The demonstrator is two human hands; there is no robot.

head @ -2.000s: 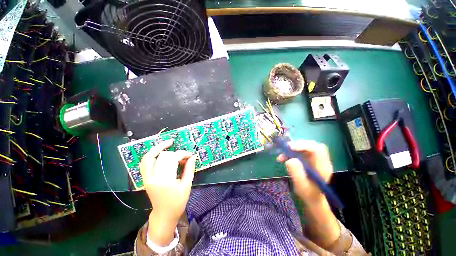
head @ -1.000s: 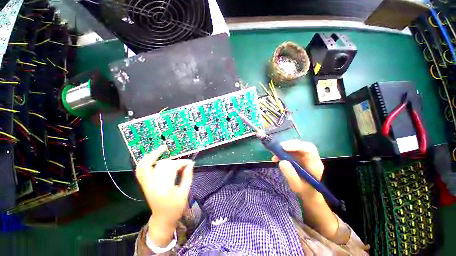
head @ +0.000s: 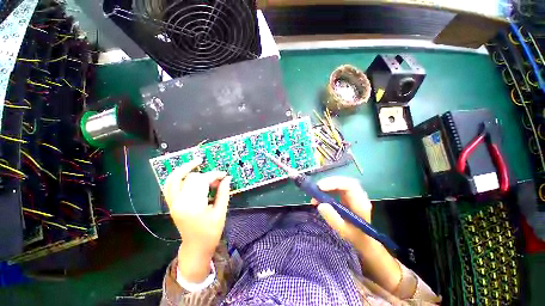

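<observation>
The green circuit board panel [head: 263,156] lies tilted on the front edge of the black work plate [head: 218,98]. My right hand [head: 346,206] grips the dark blue soldering iron [head: 343,210], its thin tip pointing left over the panel's middle right; contact is unclear. My left hand [head: 197,197] is over the panel's left part, fingers bent, thumb near the fingertips. The thin solder wire [head: 130,194] runs from the spool [head: 103,127] down to my left hand; its end at the fingers is too fine to see. Loose lead wires [head: 330,138] lie at the panel's right end.
A fume fan [head: 202,36] stands behind the plate. To the right are a tip-cleaning pot [head: 348,88], iron stand [head: 399,80], sponge tray [head: 394,119] and soldering station [head: 457,155] with red-handled cutters [head: 501,164]. Wired boards are stacked at left [head: 51,149] and lower right [head: 487,251].
My right hand and the iron have moved left, bringing the tip from the lead wires over the panel. My left hand stays over the panel's left part. The camera view has shifted.
</observation>
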